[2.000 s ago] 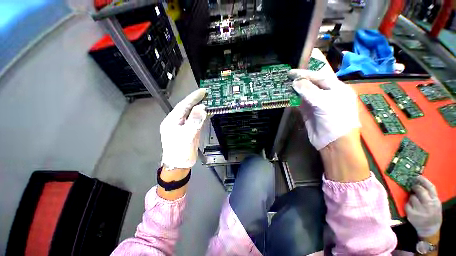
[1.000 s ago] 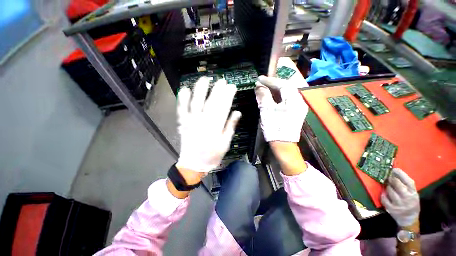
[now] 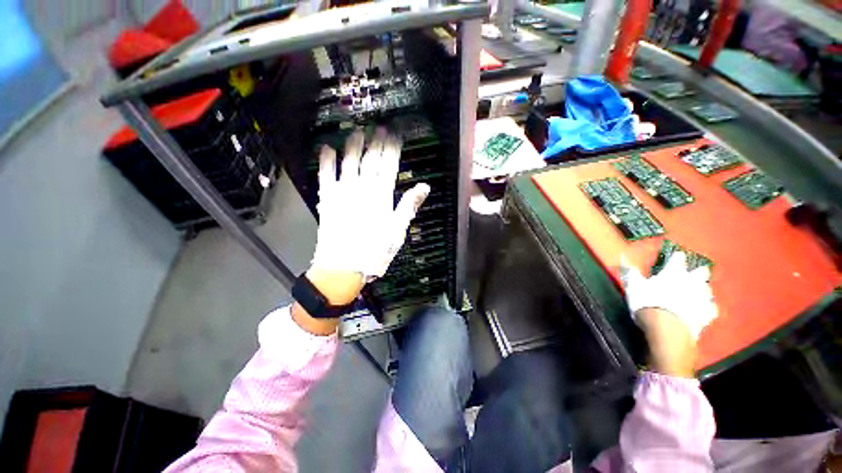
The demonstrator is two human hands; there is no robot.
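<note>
My left hand point(image 3: 365, 211), in a white glove with a black band at the wrist, is raised flat with fingers spread in front of the black slotted rack point(image 3: 459, 166). It holds nothing. Green circuit boards point(image 3: 420, 242) are stacked in the rack. My right hand point(image 3: 672, 294), also white-gloved, is over the near part of the orange-red mat point(image 3: 757, 277), on a green circuit board point(image 3: 683, 259). The hand covers the board's near part, so I cannot tell whether the fingers grip it.
Several green boards point(image 3: 620, 209) lie on the mat. A small board point(image 3: 499, 150) rests on a white sheet point(image 3: 530, 161) beside the rack. A blue cloth point(image 3: 586, 118) is behind the mat. Black bins point(image 3: 189, 152) stand at left. A grey metal frame point(image 3: 198, 185) surrounds the rack.
The board held in both hands is now in the rack and out of my hands. My right hand has moved right onto a board on the mat. The neighbour's gloved hand is no longer visible.
</note>
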